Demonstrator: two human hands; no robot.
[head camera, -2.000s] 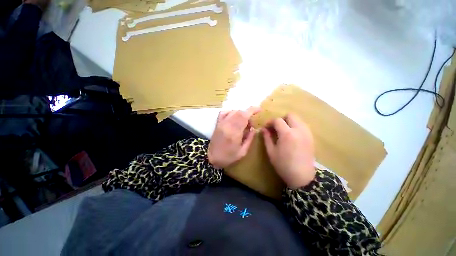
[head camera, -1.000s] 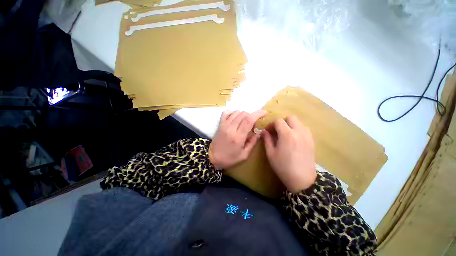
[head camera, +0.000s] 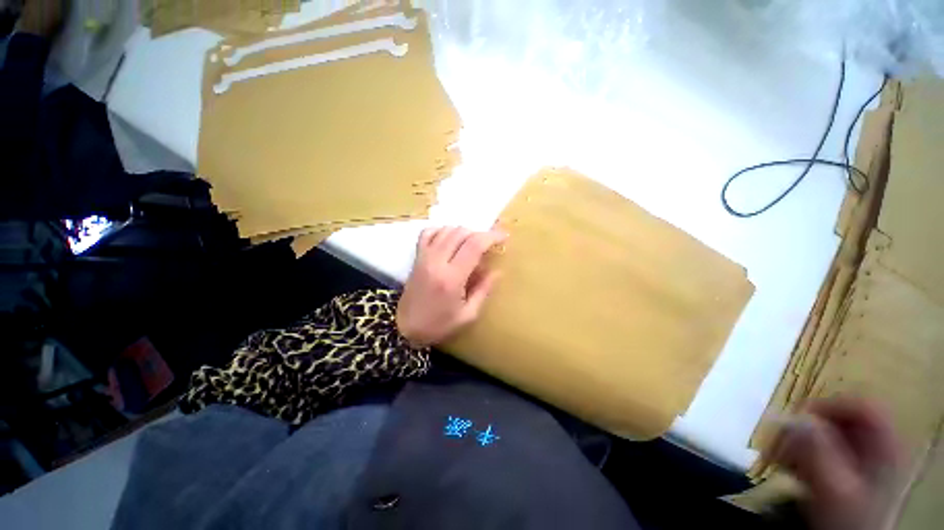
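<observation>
A tan kraft piece (head camera: 611, 300) with clipped corners lies flat before my body, slightly turned. No long white strip shows on it. My left hand (head camera: 447, 287) holds its left edge, fingers curled over the upper left side and covering part of that edge. My right hand (head camera: 844, 461) is blurred at the lower right, over the near end of the right-hand kraft stack (head camera: 880, 300). A pale patch shows at its fingertips; I cannot tell whether it holds anything. White strips (head camera: 311, 64) lie across the top of the fanned kraft stack (head camera: 321, 145) at left.
Clear crinkled plastic film (head camera: 559, 41) lies at the far side of the white table (head camera: 642, 135). A black cord loop (head camera: 766, 207) lies right of centre. More kraft pieces (head camera: 217, 12) lie at far left. Part of a person in dark clothing (head camera: 62, 145) shows at the left edge.
My right hand has left the kraft piece and moved right to the right-hand stack. My left hand stays at the left edge. The white strip part seen near my right wrist no longer shows.
</observation>
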